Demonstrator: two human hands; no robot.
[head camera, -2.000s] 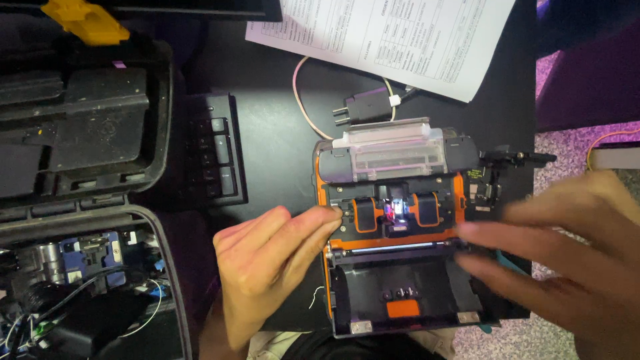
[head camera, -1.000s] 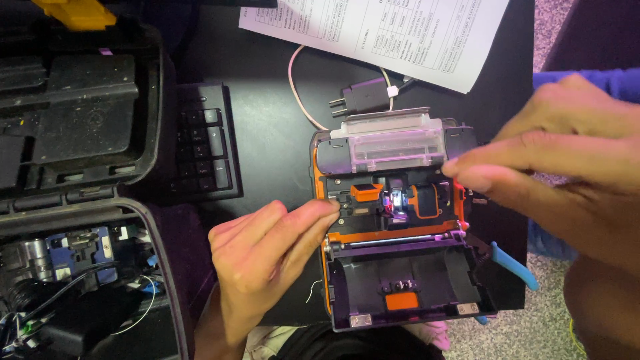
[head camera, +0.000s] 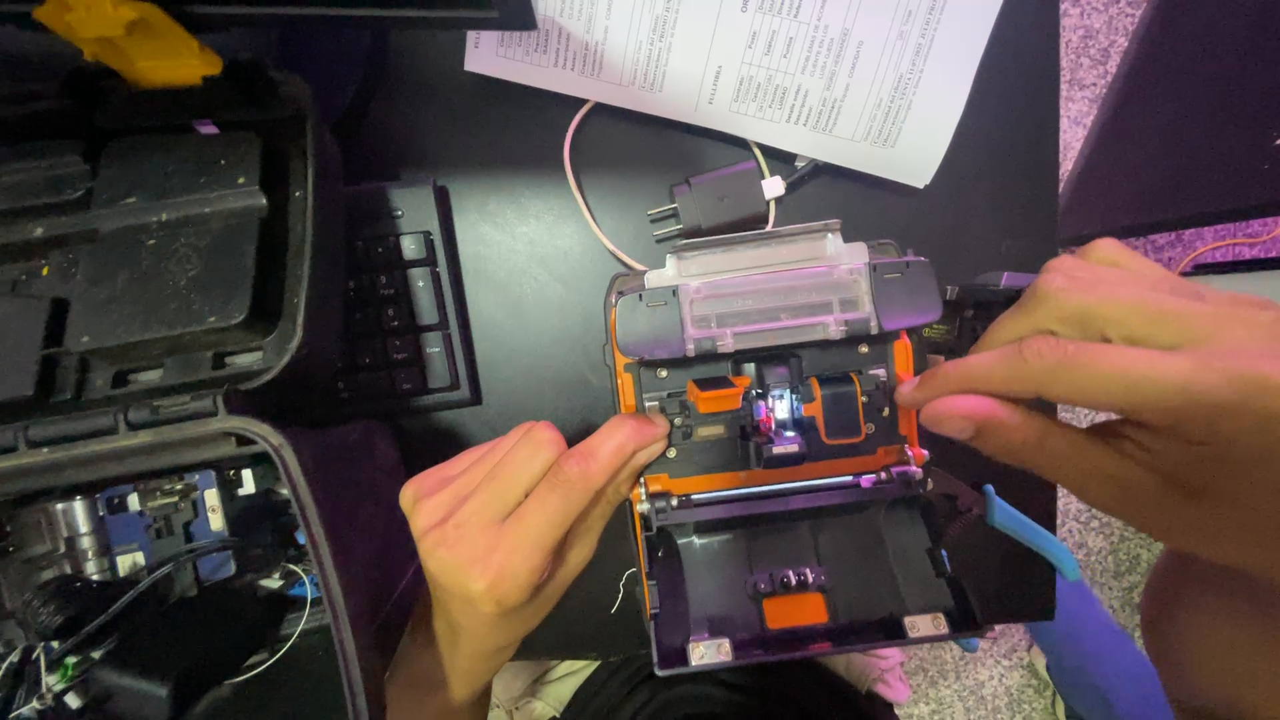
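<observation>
A fusion splicer (head camera: 775, 480) in black and orange lies on the dark desk with its lid folded open. Its left fibre clamp flap (head camera: 716, 393) stands raised, while the right clamp flap (head camera: 838, 408) lies down; light glows between them. My left hand (head camera: 530, 500) has thumb and forefinger pinched at the splicer's left edge; a fibre between them is too fine to make out. At the right edge, the thumb and forefinger of my right hand (head camera: 1080, 390) are close together beside the orange rim. Whether they hold anything cannot be seen.
Left of the splicer are a keyboard (head camera: 410, 300) and an open hard case (head camera: 290, 470) with cables and tools. Behind it lie a black charger plug (head camera: 715, 200) with a pale cable and printed sheets (head camera: 800, 80). A blue tool handle (head camera: 1030, 530) sticks out at the right.
The left clamp flap, down two seconds ago, was raised by one second ago. My right hand has moved from over the lower right to the splicer's right edge. My left hand stays at the left edge.
</observation>
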